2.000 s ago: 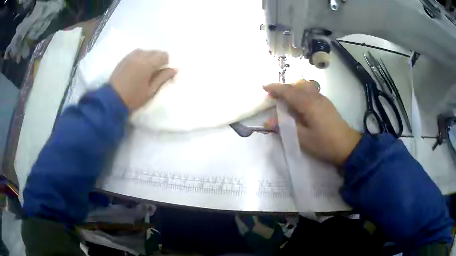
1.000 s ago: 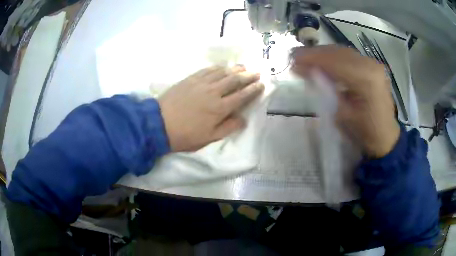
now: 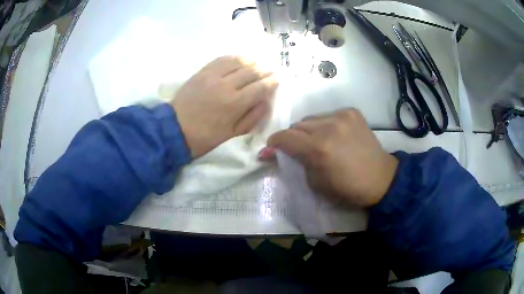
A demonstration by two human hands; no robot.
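A white fabric piece (image 3: pixel 129 72) lies left of the needle and reaches toward the table's front edge; lamp glare hides part of its outline. My left hand (image 3: pixel 221 103) lies flat on it, fingers toward the presser foot and needle (image 3: pixel 285 50). My right hand (image 3: pixel 339 152) is in front of the needle, slightly blurred, and pinches a white strip (image 3: pixel 299 195) between thumb and fingers at the fabric's right edge. The strip hangs from it toward the front edge. The sewing machine head (image 3: pixel 281 14) is above the needle.
Black-handled shears (image 3: pixel 422 100) lie right of the needle, with slim silver tools (image 3: pixel 428 60) beside them. A folded white panel (image 3: pixel 26 97) lies along the left table edge. A ruler scale (image 3: pixel 189 210) runs along the front edge. A small dark metal part (image 3: pixel 499 123) is at far right.
My right hand has moved down and left from beside the needle to the fabric's edge, bringing the strip. The left hand stays on the fabric. The view has shifted, and the shears' handles show again.
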